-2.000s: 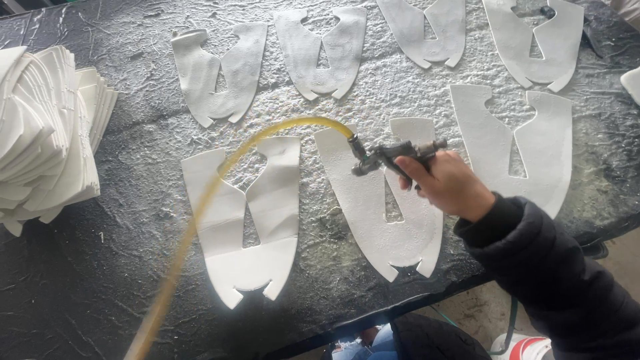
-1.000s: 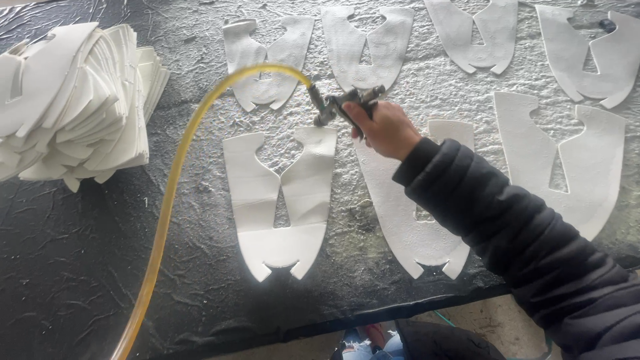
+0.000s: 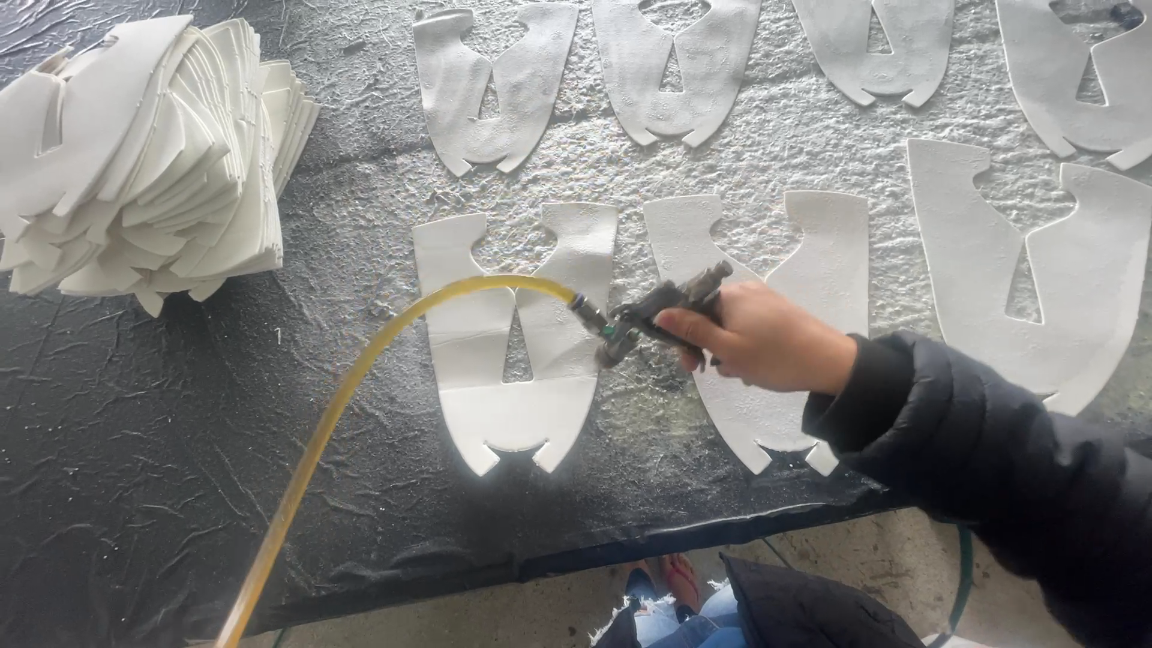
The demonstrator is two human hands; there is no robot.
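My right hand [image 3: 765, 335], in a dark padded sleeve, is closed around a spray gun [image 3: 661, 310] with a yellow hose [image 3: 346, 396] joined to it. The gun is over the gap between two white cut-out pieces, the creased left one [image 3: 517, 409] and the right one [image 3: 756, 414]; my hand covers part of the right one. Another white piece [image 3: 1080, 297] lies farther right, and several more, such as one at the top [image 3: 486, 135], form a row behind. My left hand is not in view.
A fanned stack of white cut-out pieces [image 3: 198, 180] stands at the table's left. The table's dark sheet [image 3: 360, 531] is wrinkled and coated with pale residue. Below its front edge are my legs in torn jeans [image 3: 693, 625], the floor [image 3: 864, 549] and a green hose [image 3: 965, 576].
The spray gun in my right hand has moved from the right near piece to the upper part of the left one, then down toward the gap between them. The hose has moved with it.
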